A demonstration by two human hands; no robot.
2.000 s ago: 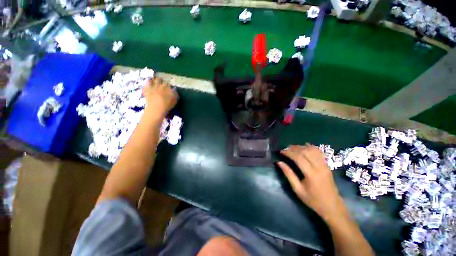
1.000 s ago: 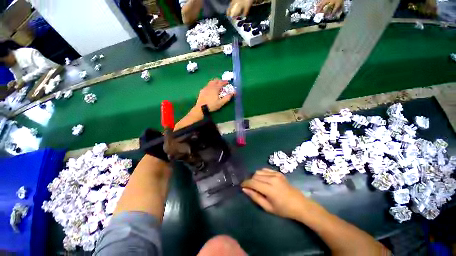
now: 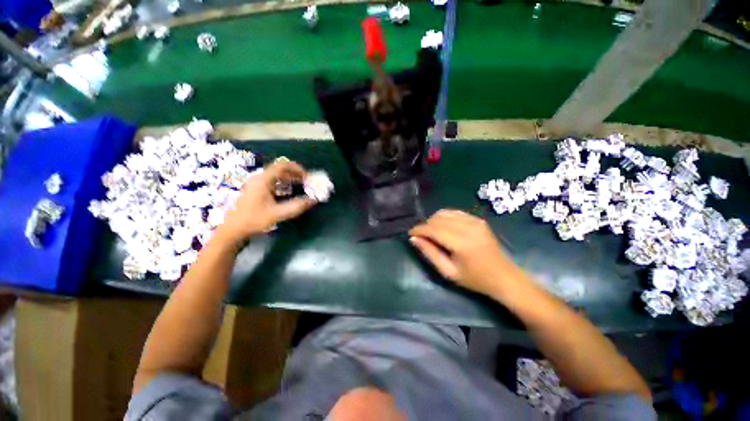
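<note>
My left hand (image 3: 267, 197) is between the left pile and the press, with a white plastic module (image 3: 317, 186) at its fingertips. The black hand press (image 3: 382, 140) stands at the bench centre with its red lever handle (image 3: 374, 39) pointing up and away. The dark fixture (image 3: 394, 202) at its foot shows no white part. My right hand (image 3: 460, 247) rests on the bench at the fixture's right corner, and no part shows in it. The left pile of modules (image 3: 164, 197) lies beside the blue bin, and the right pile of modules (image 3: 625, 205) lies right of the press.
A blue bin (image 3: 62, 205) with a few parts is at far left. Beyond the bench runs the green conveyor belt (image 3: 263, 66) with scattered modules. A bluish bar (image 3: 445, 78) and a grey metal post (image 3: 629, 66) stand behind. A parts box (image 3: 539, 386) is below the bench.
My left hand has come back from the conveyor belt to the left of the press, with a white module at its fingers. The view has turned and shifted. My right hand stays beside the fixture.
</note>
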